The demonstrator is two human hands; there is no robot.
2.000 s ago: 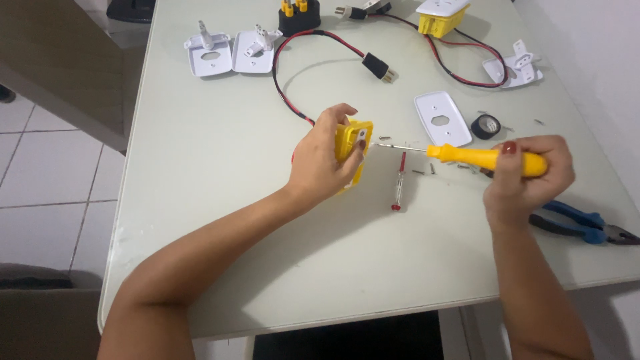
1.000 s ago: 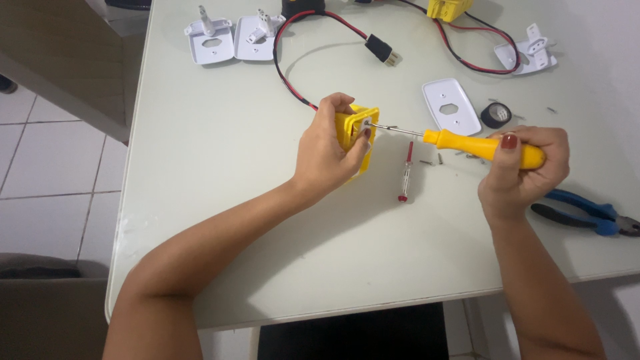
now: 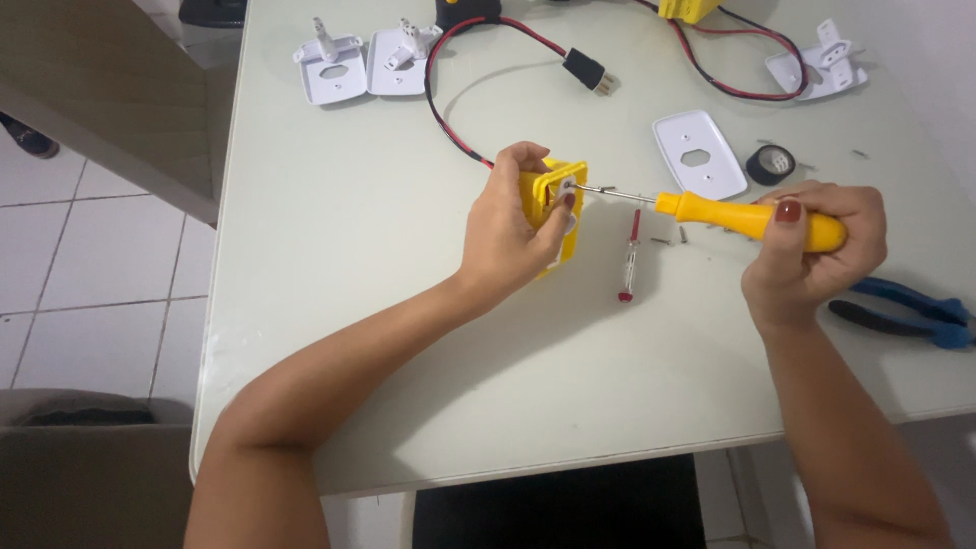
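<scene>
My left hand [image 3: 511,225] grips a yellow plastic electrical box [image 3: 543,191] with a white socket module [image 3: 566,223] in its face, and holds it on its side above the table. My right hand [image 3: 816,252] is closed around the yellow handle of a screwdriver [image 3: 751,218]. The screwdriver's metal tip meets the upper part of the module, at a screw position. A red and black cable [image 3: 450,126] runs behind my left hand towards the box and has a black plug [image 3: 585,69] at its other end.
Below the screwdriver lie a clear and red tester screwdriver [image 3: 629,263] and several loose screws [image 3: 683,235]. Around are a white cover plate [image 3: 700,156], black tape [image 3: 770,165], blue pliers [image 3: 907,311], more white plates [image 3: 333,72] and another yellow box [image 3: 686,9]. The table edge [image 3: 549,468] is near.
The screwdriver's tip was slightly apart from the yellow box two seconds ago and now touches the module in it. The view has shifted somewhat.
</scene>
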